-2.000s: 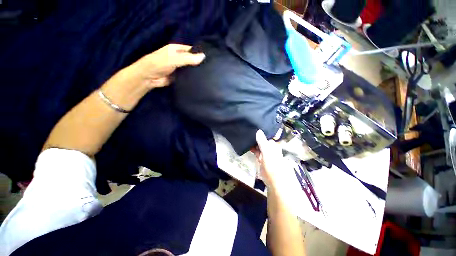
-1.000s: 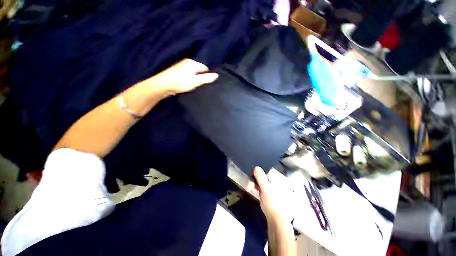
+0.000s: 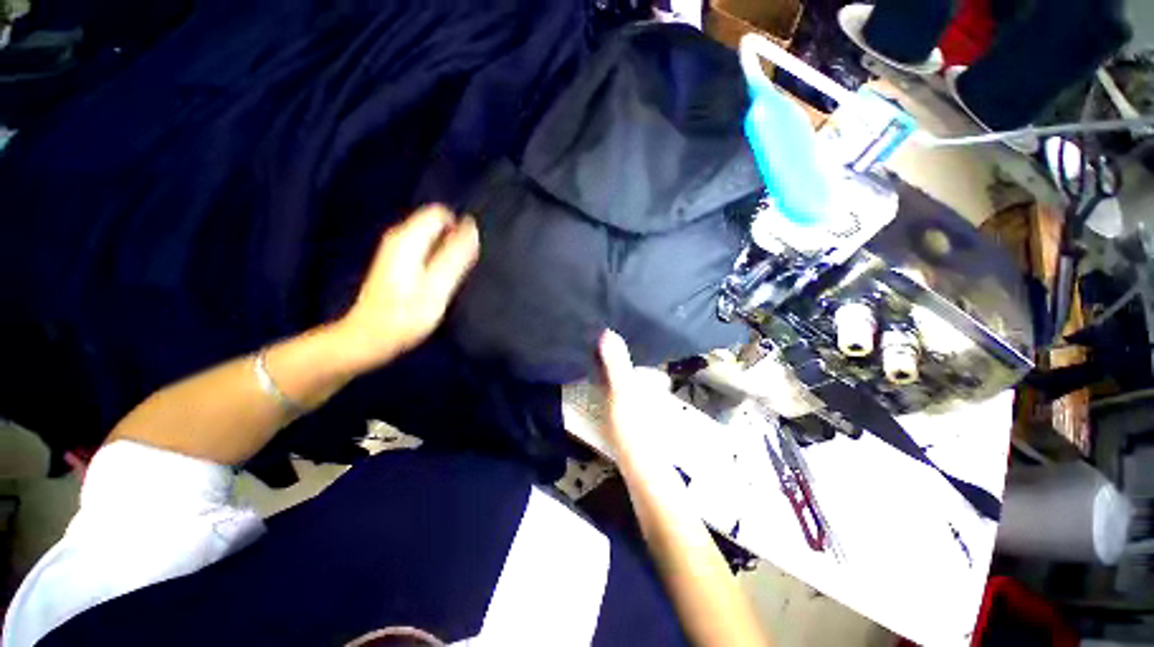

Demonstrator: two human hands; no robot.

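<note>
A charcoal cut panel (image 3: 544, 284) lies in front of the overlock machine (image 3: 936, 329), its right end at the needle area (image 3: 747, 284). More grey-black cloth (image 3: 645, 126) lies behind and above it. My left hand (image 3: 411, 284) is at the panel's left edge, slightly blurred; thumb and fingers are apart, and whether it pinches cloth cannot be told. My right hand (image 3: 623, 379) rests at the panel's near edge, thumb on the cloth, fingers hidden. The navy garment pile (image 3: 228, 190) fills the left.
Dark red snips (image 3: 800, 487) lie on the white table (image 3: 886, 556). A light-blue machine part (image 3: 787, 158) stands above the needle. Black scissors (image 3: 1076, 215) hang at far right. A brown box (image 3: 757, 18) is at the back, a white cone (image 3: 1076, 512) lower right.
My left hand has moved left and down from the panel's upper edge. My right hand has moved up and left along the near edge. The panel now shows a crease across its middle.
</note>
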